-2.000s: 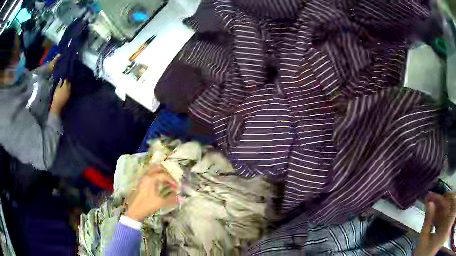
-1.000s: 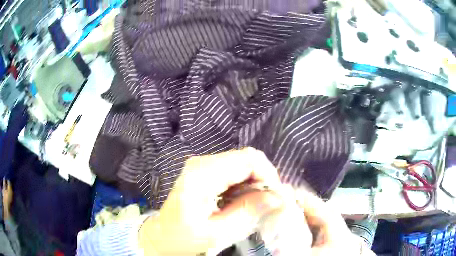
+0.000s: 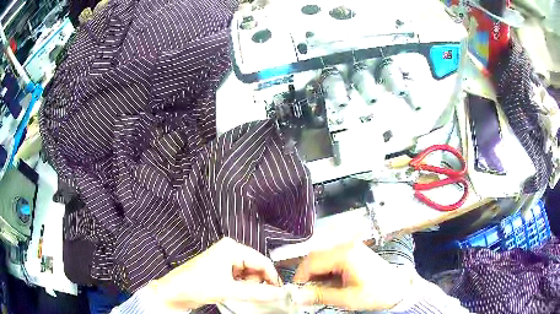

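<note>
My left hand (image 3: 212, 276) and my right hand (image 3: 353, 276) are close together at the bottom centre, fingers pinching a small piece of cream fabric (image 3: 261, 302) between them. The dark pinstriped fabric (image 3: 147, 135) lies in a big heap left of the machine, and one folded part reaches the presser foot area (image 3: 288, 109). The white overlock machine (image 3: 350, 73) stands in front, with grey tension knobs (image 3: 363, 84). Red-handled scissors (image 3: 439, 178) lie right of the machine's front.
A mobile phone (image 3: 485, 135) lies at the right. A red tin (image 3: 490, 37) stands at the upper right. A blue crate (image 3: 506, 230) is at the lower right, with more pinstriped fabric (image 3: 509, 279) below. Another machine table (image 3: 46, 233) is at the far left.
The view has swung right to the machine. My left hand has left the cream pile and now meets my right hand. Both hands sit lower in view than a second ago.
</note>
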